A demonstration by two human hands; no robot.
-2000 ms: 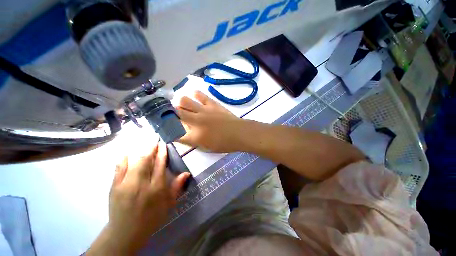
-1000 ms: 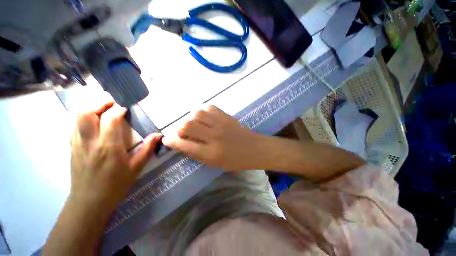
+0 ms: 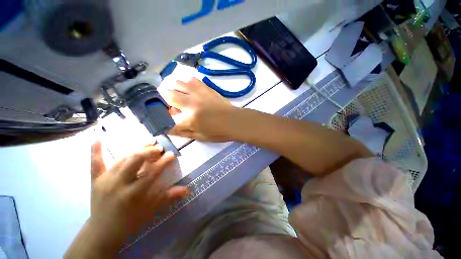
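A small dark grey fabric piece point(image 3: 169, 144) lies on the white machine table, its end showing in front of the grey ridged guide block point(image 3: 154, 114). My left hand point(image 3: 132, 184) is at the near left of the piece, fingers spread and bent, fingertips by its edge; whether they press on it is unclear. My right hand point(image 3: 198, 109) is beside the block on its right, fingertips partly hidden by the block. The white sewing machine point(image 3: 151, 30) head hangs over the spot. The needle area is hard to make out.
Blue-handled scissors point(image 3: 228, 66) lie behind my right hand, beside a black phone point(image 3: 279, 50) with a cable. Light grey cut pieces point(image 3: 361, 66) lie right of it. A cream basket point(image 3: 412, 139) holds pieces. The ruler edge point(image 3: 222, 169) runs along the front. A panel point(image 3: 9, 227) lies far left.
The view has tilted back up to the machine head. My right hand has moved from the piece's near end back beside the block. My left hand's fingers have spread, and less of the piece shows.
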